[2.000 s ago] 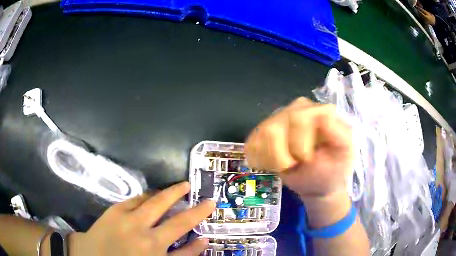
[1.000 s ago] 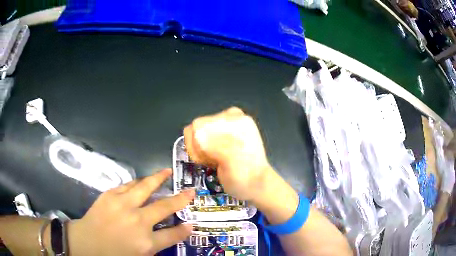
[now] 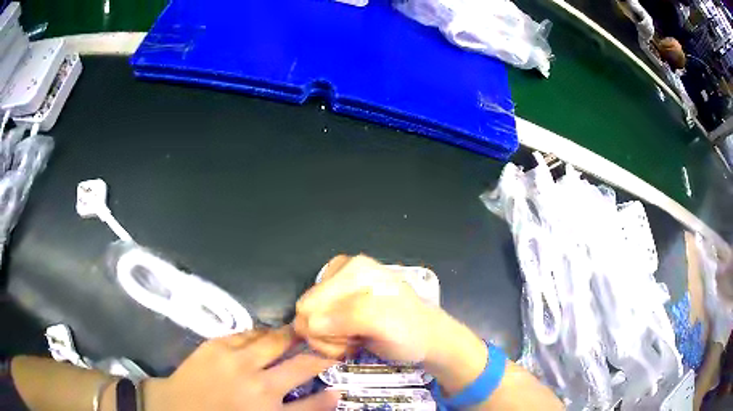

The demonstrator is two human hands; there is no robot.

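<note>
An open white power strip housing (image 3: pixel 426 282) lies at the lower middle, mostly hidden under my hands. Below it the edge of a second open housing (image 3: pixel 386 395) shows. My right hand (image 3: pixel 362 309) is curled over the near housing; whether it holds something small cannot be told. My left hand (image 3: pixel 249 369) lies at the housing's left side with fingers spread. A coiled white power cord (image 3: pixel 181 293) in clear plastic lies to the left, with its plug (image 3: pixel 92 197) above it.
Blue corrugated sheets (image 3: pixel 321 52) lie at the back. Bagged white cords and units (image 3: pixel 579 273) are piled at the right. White housings (image 3: pixel 40 76) are stacked at the far left. A green conveyor (image 3: pixel 595 112) with a pale rail runs behind. Another plug (image 3: pixel 60 341) lies lower left.
My right hand has moved left over the housing, close to my left fingers, and covers most of the inside. The view has shifted, and a bagged bundle now shows more fully at the back.
</note>
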